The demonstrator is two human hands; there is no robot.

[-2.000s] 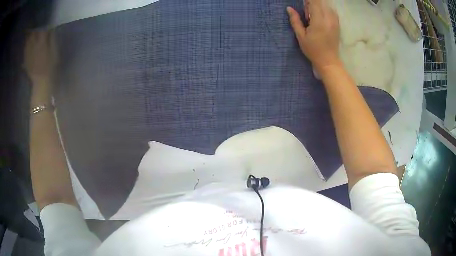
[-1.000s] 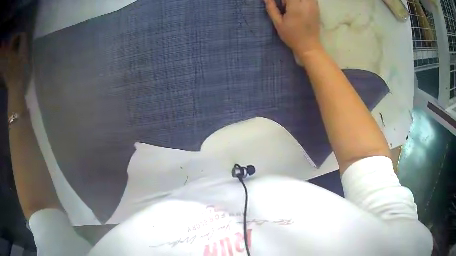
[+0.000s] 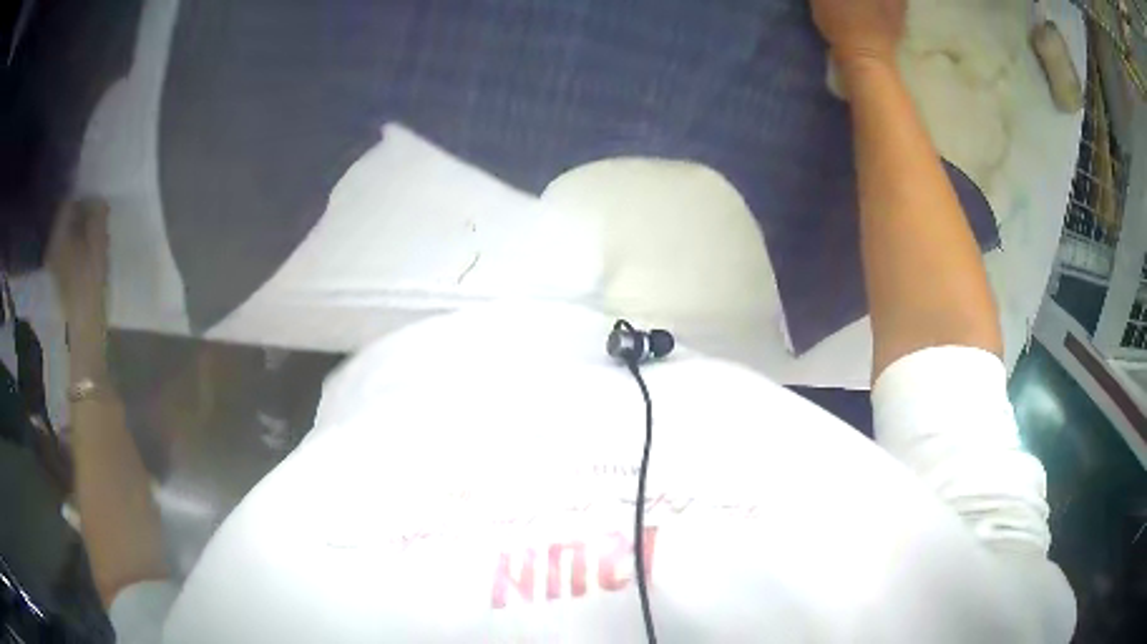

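A dark blue-grey fabric panel (image 3: 503,88) with curved lower edges lies flat over the off-white table covering (image 3: 415,239). My right hand (image 3: 862,25) is at the top edge of the view, over the panel's right side; its fingers are cut off, so I cannot tell their state. My left hand (image 3: 82,245) is blurred and dim at the left, beside the covering's left edge and away from the fabric panel. Whether its fingers hold anything cannot be told.
A small brown block (image 3: 1055,66) lies at the far right of the table. Short dark threads (image 3: 469,267) lie on the white covering. A wire rack (image 3: 1092,189) stands beyond the right edge. Dark cloth (image 3: 830,405) shows below the near edge.
The fabric panel and covering sit higher in the view. My left hand has come down off the upper left to beside the covering's edge. My right hand is higher and partly out of the picture.
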